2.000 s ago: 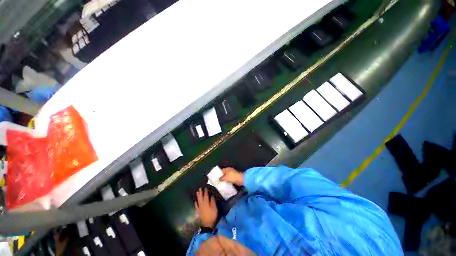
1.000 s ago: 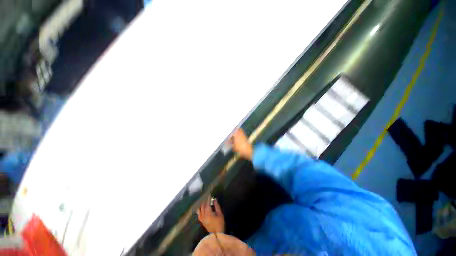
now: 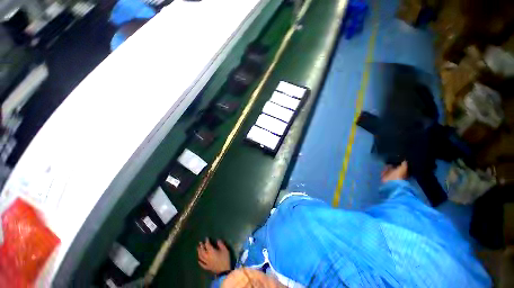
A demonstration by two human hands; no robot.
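Note:
My left hand (image 3: 214, 256) rests on the dark green bench ledge (image 3: 225, 197) with its fingers apart and nothing seen in it. My right hand (image 3: 395, 171) is stretched out over the floor to the right, at the lower end of a large, blurred black tray (image 3: 403, 107). It appears to grip the tray, but its grip is partly hidden. A black packing tray with a row of white-faced units (image 3: 273, 115) lies on the ledge ahead of my hands.
Black holders (image 3: 222, 106), white pieces (image 3: 162, 205) and small white labels (image 3: 173, 181) line the green belt on the left. Above are a white shelf (image 3: 113, 90) and a red-orange bag (image 3: 27, 244). Black pieces, clear plastic bags (image 3: 482, 107) and a yellow line (image 3: 349, 149) are on the blue floor.
My right hand has moved from the belt edge out over the floor, where the blurred black tray now shows. My left hand lies flat on the ledge. The view has turned right.

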